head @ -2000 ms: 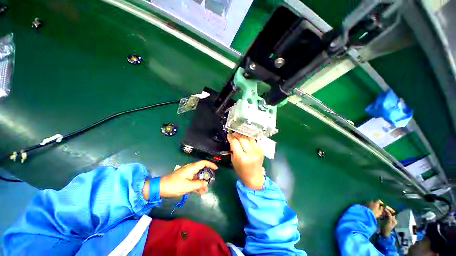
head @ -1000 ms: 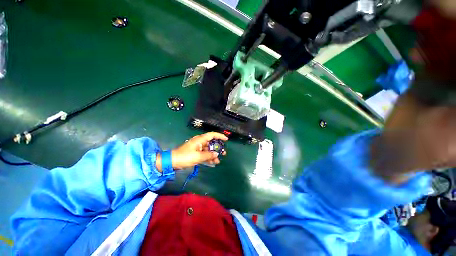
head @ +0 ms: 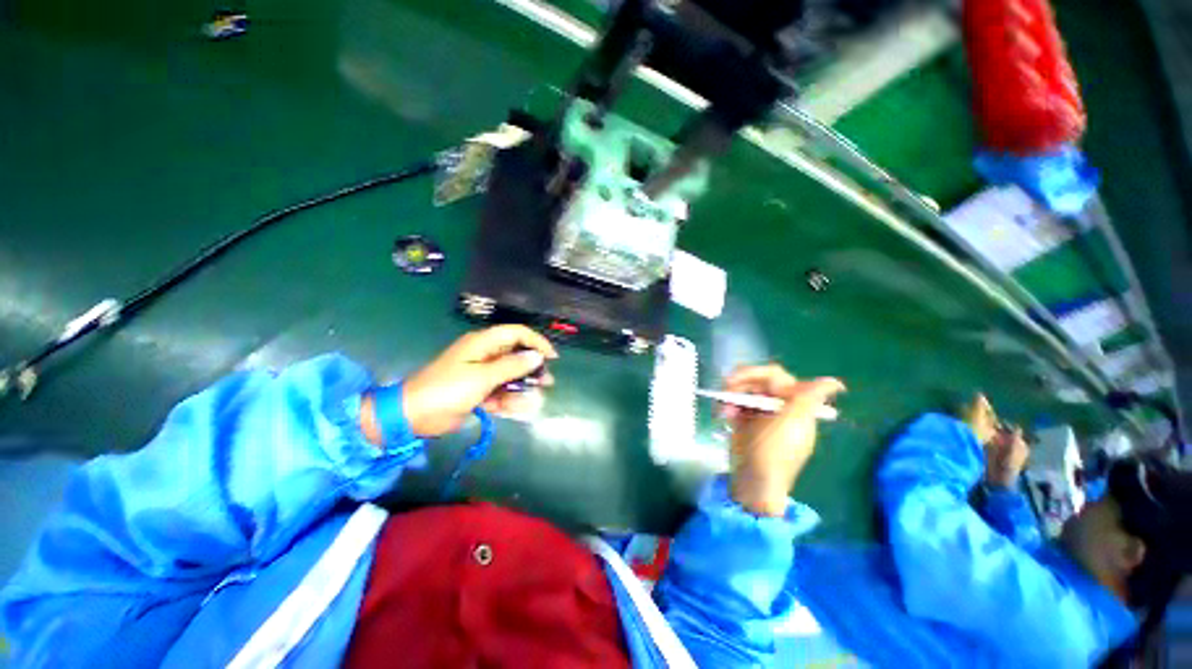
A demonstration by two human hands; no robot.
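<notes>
My left hand (head: 477, 376), with a blue wrist band, holds a small dark round module (head: 526, 379) in its fingertips in front of the fixture base. My right hand (head: 778, 425) holds thin silver tweezers (head: 758, 401), whose tips point left at the narrow white strip (head: 673, 399). I cannot tell whether the tips touch it. The black fixture base (head: 503, 268) has a small red display on its front edge. The pale green press head (head: 614, 150) with the clear block (head: 612, 242) stands over it. The nest is hidden.
Other modules lie on the green surface, one left of the base (head: 417, 254) and one to the right (head: 817, 280). A black cable (head: 288, 213) runs left from the fixture. A white sheet (head: 698, 284) lies beside the base. Another worker (head: 967, 562) sits at the right. A red press handle (head: 1022, 79) shows top right.
My right hand has come down from the raised, blurred position at the right and now holds tweezers by the strip. My left hand has turned the module nearly edge-on. The view has shifted.
</notes>
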